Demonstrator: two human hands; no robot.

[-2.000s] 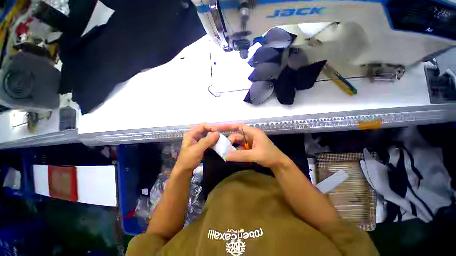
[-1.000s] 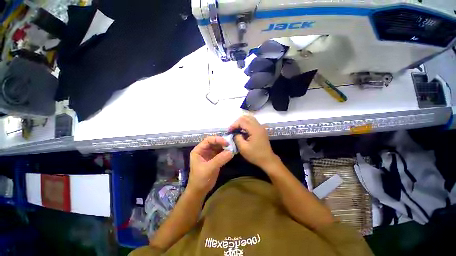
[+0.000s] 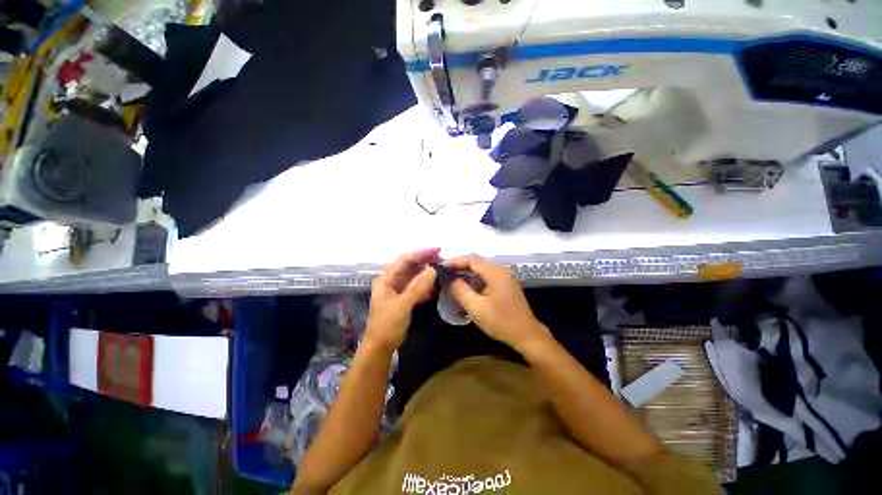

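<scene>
A small fabric tab (image 3: 452, 307), pale grey below and dark at its top, is pinched between both hands just below the table's front edge, above my lap. My left hand (image 3: 401, 295) grips its upper left side. My right hand (image 3: 488, 298) grips its upper right side. Fingers hide part of the tab. I cannot tell whether the right hand also holds the snips. A pile of dark grey and black pointed tabs (image 3: 556, 169) lies under the machine arm, right of the needle area (image 3: 481, 126).
The white JACK sewing machine (image 3: 619, 72) stands at the back right. A yellow-green-handled tool (image 3: 667, 196) and black fabric panels (image 3: 280, 97) lie on the table (image 3: 290, 222). Below are a blue crate (image 3: 253, 387), a woven tray (image 3: 677, 425) and white-and-black cut pieces (image 3: 788, 367).
The tab was a pale strip, then bunched; now it hangs rounded below the fingers with a dark upper part. The orange handle seen earlier at the right hand no longer shows.
</scene>
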